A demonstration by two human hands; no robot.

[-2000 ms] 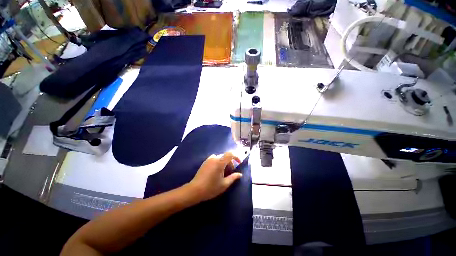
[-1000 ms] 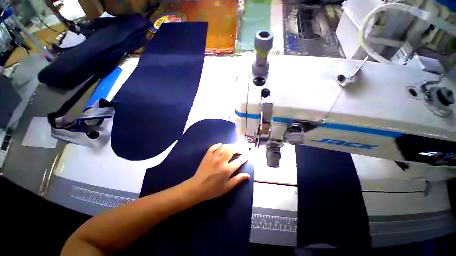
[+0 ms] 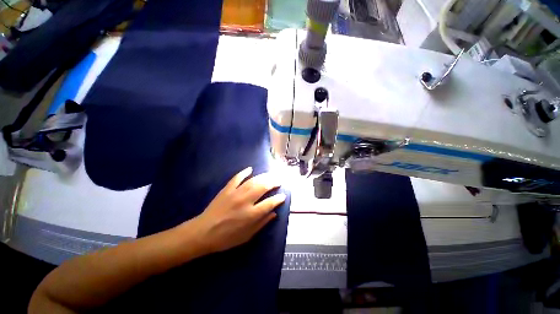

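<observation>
My left hand (image 3: 242,205) lies flat with fingers apart on a long dark navy panel (image 3: 209,135), its fingertips just left of the bright lamp spot. The panel's rounded end points to the back, and its right edge runs beside the needle area. The presser foot and needle parts (image 3: 316,162) sit under the left end of the white sewing machine head (image 3: 368,80); glare hides the exact edge there. My right hand is not in view.
A second navy panel (image 3: 132,122) lies left, partly overlapped by the first. Another dark panel (image 3: 387,227) lies under the machine arm. Striped strips (image 3: 52,138), a blue flat item (image 3: 73,80) and a folded navy stack (image 3: 46,52) are at left.
My left hand has gone from pinching the panel's edge to lying flat. The panel has moved back and now overlaps the second panel. The view has shifted too.
</observation>
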